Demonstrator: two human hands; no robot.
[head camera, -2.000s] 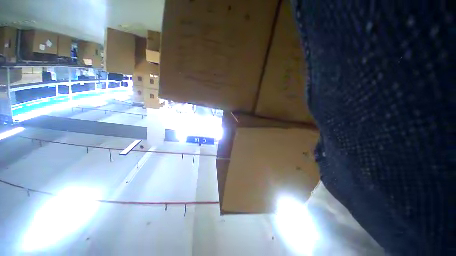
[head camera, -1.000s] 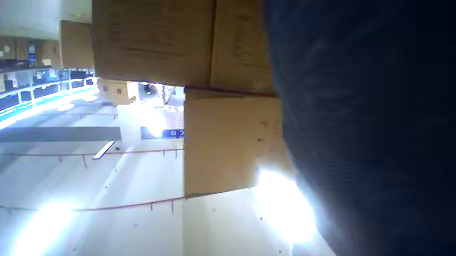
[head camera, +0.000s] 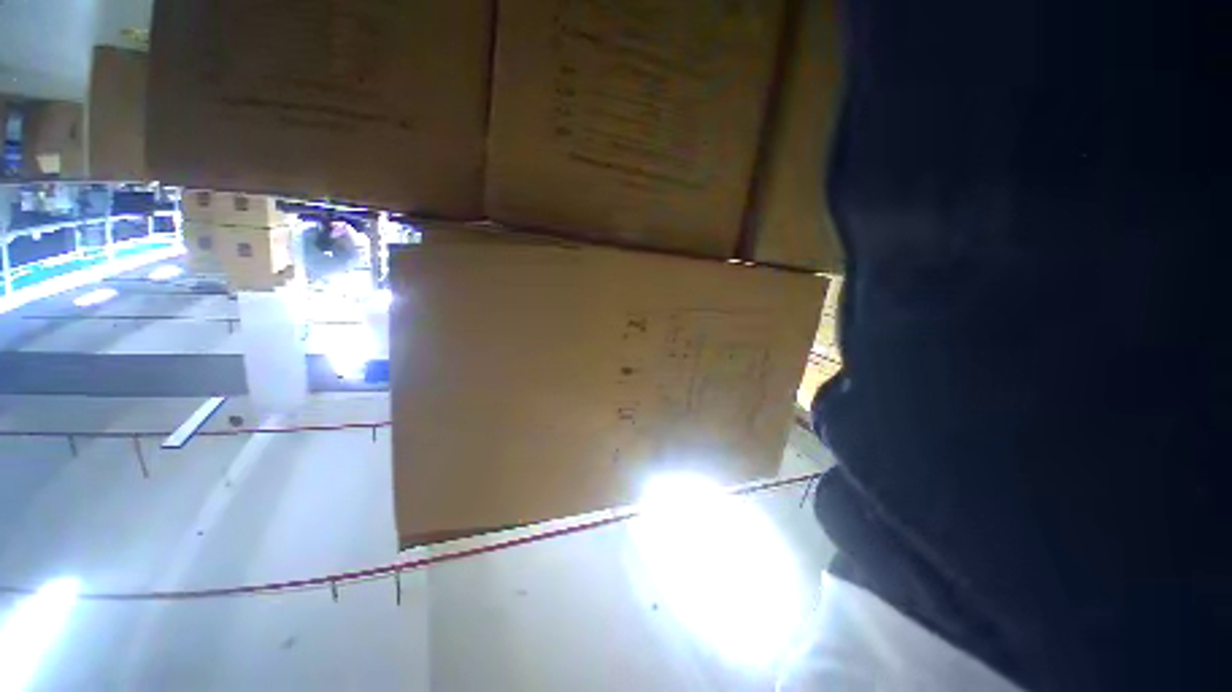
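The picture is upside down, with the ceiling low in it. Large brown cartons with faint printed text stand nearest: one printed carton (head camera: 608, 135) at the top and another carton (head camera: 541, 379) directly below it in the picture. A dark cloth or garment (head camera: 1027, 298) fills the right side, very close to the lens and blurred. It covers part of the cartons. Whose it is, I cannot tell. Neither my left hand nor my right hand is in view.
Small stacked cartons (head camera: 243, 243) stand farther off at the left. Shelving with a blue strip (head camera: 108, 250) runs at the far left. The pale ceiling (head camera: 270, 527) carries red pipes (head camera: 473, 544) and a glaring light (head camera: 723, 568).
The cartons, background and ceiling pipes have shifted left in the picture. More of the cartons' printed sides shows. The dark cloth's edge moved left, then back right, and a pale patch shows below it.
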